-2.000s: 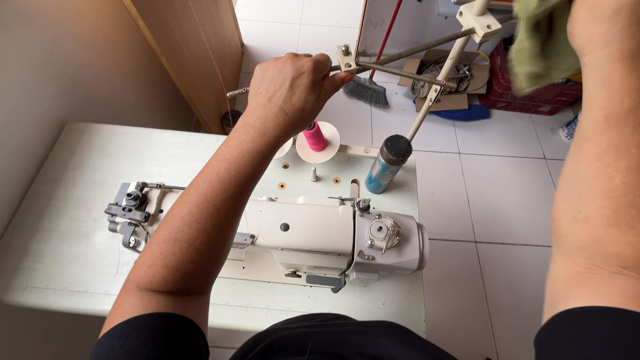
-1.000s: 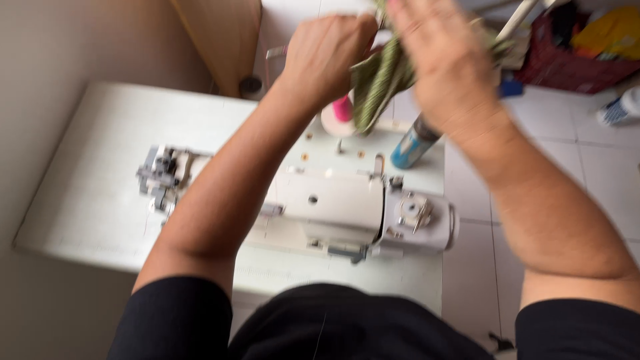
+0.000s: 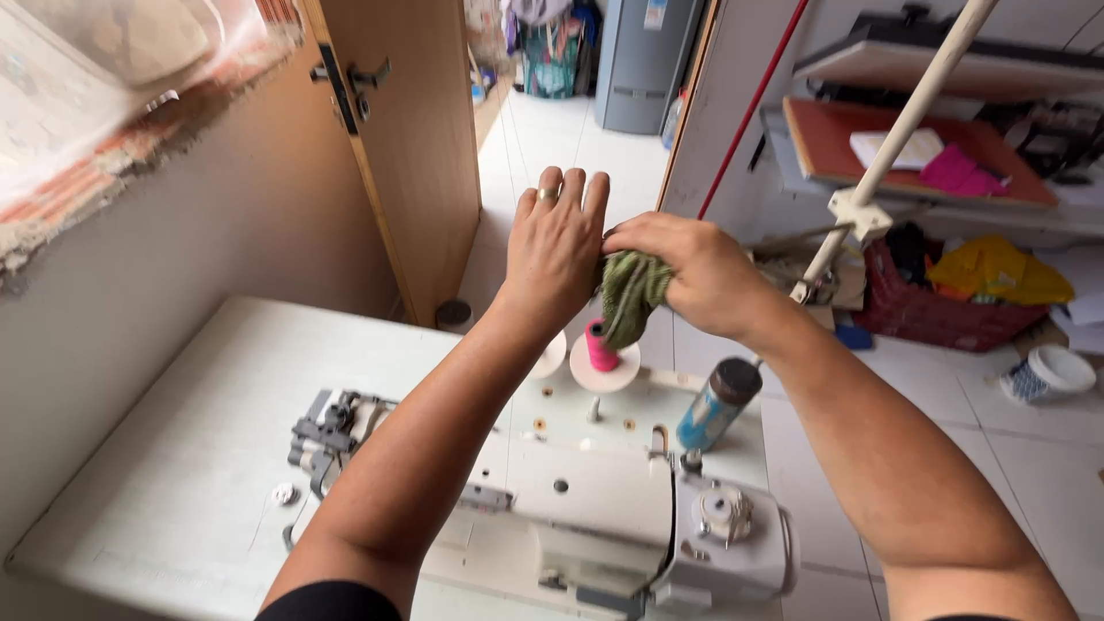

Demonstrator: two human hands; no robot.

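Note:
My right hand (image 3: 703, 267) grips a crumpled green cloth (image 3: 634, 293), raised above the back of the sewing machine table. Beside it, touching or nearly so, is my left hand (image 3: 559, 237), back up with a ring on one finger; what lies under its palm is hidden. Below the cloth a pink thread cone (image 3: 601, 349) stands on a round white holder. The white industrial sewing machine (image 3: 595, 492) lies beneath my forearms. To the right of the cone a blue bottle with a dark cap (image 3: 718, 405) is on the table. A small white bobbin (image 3: 284, 493) rests at the left.
The thread stand's pale pole (image 3: 897, 121) rises at the right. Behind are a wooden door (image 3: 405, 147), a red broom handle (image 3: 750, 112), a heat press (image 3: 923, 155) and a dark red crate of fabrics (image 3: 940, 302). A white bucket (image 3: 1048, 375) stands on the tiled floor; a rough brick window ledge is upper left.
My right hand has come in from the right with the green cloth to my left hand. My left hand, earlier closed at the stand's rod, now shows extended fingers. The view has tilted up.

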